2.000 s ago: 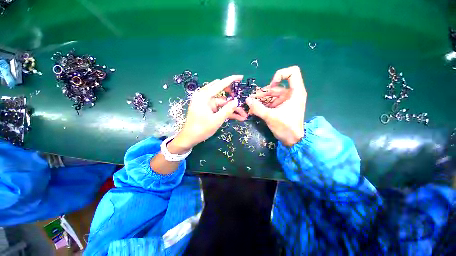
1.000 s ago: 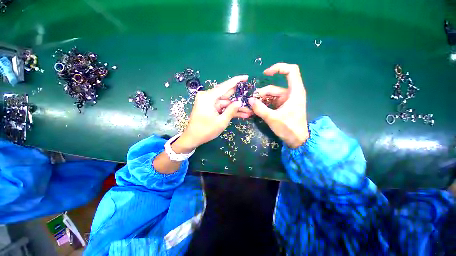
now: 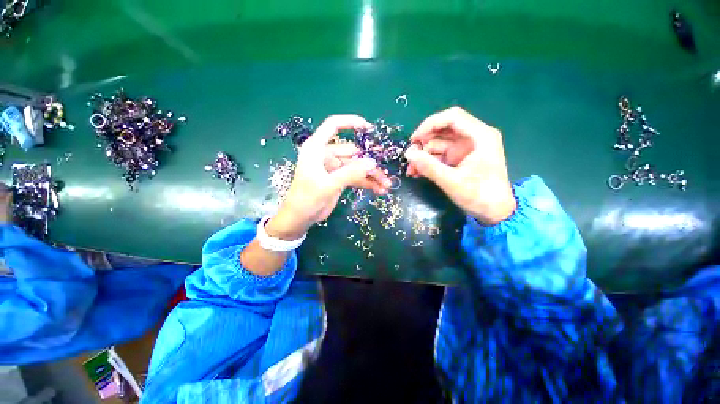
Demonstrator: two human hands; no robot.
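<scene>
My left hand (image 3: pixel 328 170), with a white wristband, holds a dark purple-silver ring-and-link assembly (image 3: pixel 379 142) between its fingertips. My right hand (image 3: pixel 462 162) pinches the right end of the same assembly with thumb and index finger. A silver ring (image 3: pixel 395 182) shows at the assembly's lower side. Tiny silver-white bits (image 3: pixel 281 175) lie left of my left hand, partly hidden by it. Gold-tone small fittings (image 3: pixel 379 215) lie scattered below my hands.
A large dark heap (image 3: pixel 134 134) and a small dark cluster (image 3: pixel 226 168) lie left. Linked silver pieces (image 3: pixel 635 130) lie right. Two open rings (image 3: pixel 493 69) lie beyond my hands. A neighbour's blue sleeve (image 3: pixel 47 300) is at the left edge, near a rack of parts (image 3: pixel 31 193).
My right hand has moved right, its index finger now closed down onto the thumb. The assembly is more spread out between my hands, and a silver ring now shows below it.
</scene>
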